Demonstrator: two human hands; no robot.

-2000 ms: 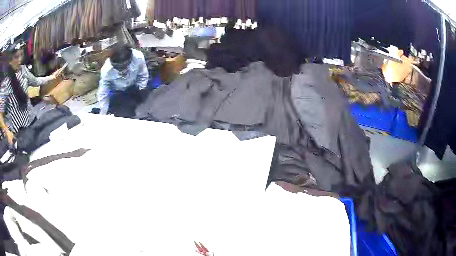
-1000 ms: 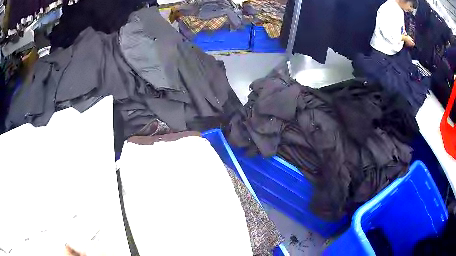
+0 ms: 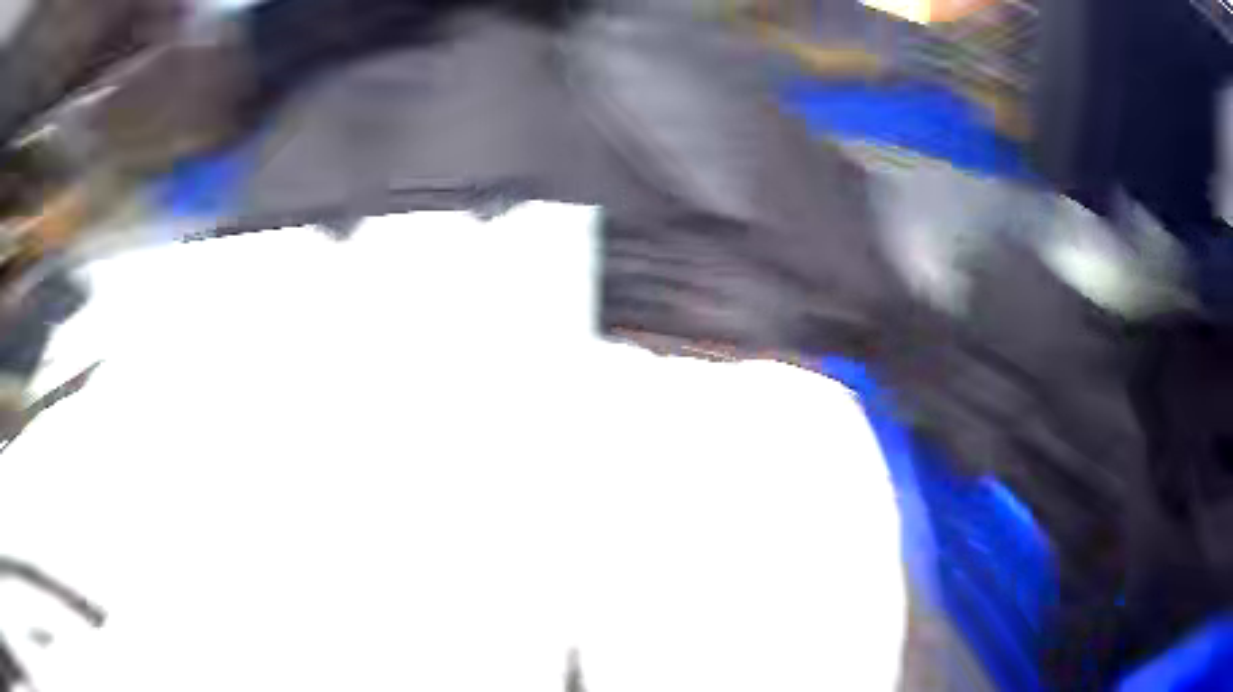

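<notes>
Cream garments [image 3: 379,446] lie in front of me, overexposed to plain white, so folds and seams are hidden. A thin brown strip, likely a waistband [image 3: 703,354], shows along the far right edge of the white cloth. A short dark line, blurred, shows on the white at the lower left, and a small dark mark at the bottom middle; I cannot tell what they are. Neither of my hands can be made out in the picture.
The view is blurred. Dark grey garments [image 3: 433,122] are heaped behind the white cloth. More dark garments [image 3: 1001,365] lie at the right. A blue crate [image 3: 967,554] stands against the right side of the cloth. Another blue bin [image 3: 1190,665] is at the lower right corner.
My view swung right, then back left, so the white cloth again fills the lower left and middle. The person at the upper right has left the view.
</notes>
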